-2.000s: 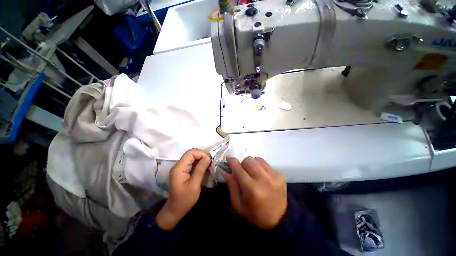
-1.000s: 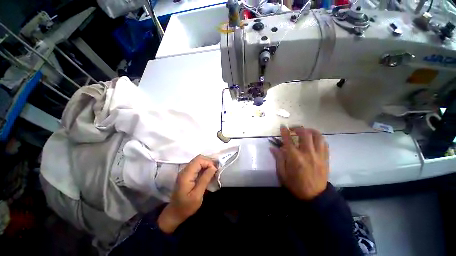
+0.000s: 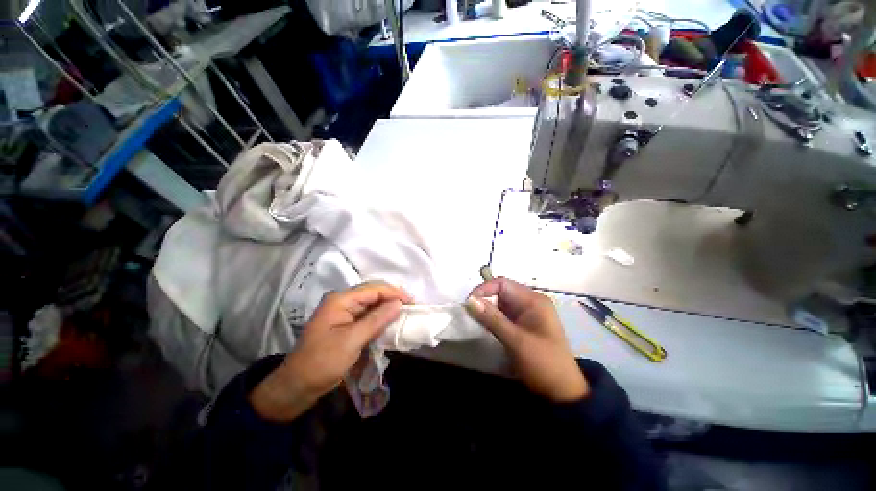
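Observation:
A light garment [image 3: 375, 225] lies bunched on the white table at left and hangs over its front edge. My left hand [image 3: 351, 336] pinches the garment edge [image 3: 427, 324] at its left end. My right hand [image 3: 528, 334] pinches the same edge at its right end, so a short strip is held between them at the table's front edge. No label can be made out on it. The thread snips [image 3: 624, 329], with yellow handles and dark blades, lie right of my right hand.
The sewing machine head [image 3: 672, 144] stands behind at right, with the presser foot [image 3: 584, 216] at its left end. A small white piece [image 3: 620, 256] lies on the machine bed. A white bin [image 3: 471, 77] and a red basket [image 3: 759, 65] are at the back.
My right hand has let go of the snips, which now lie on the table, and has taken hold of the garment edge. The edge is now stretched between both hands. The view has shifted left.

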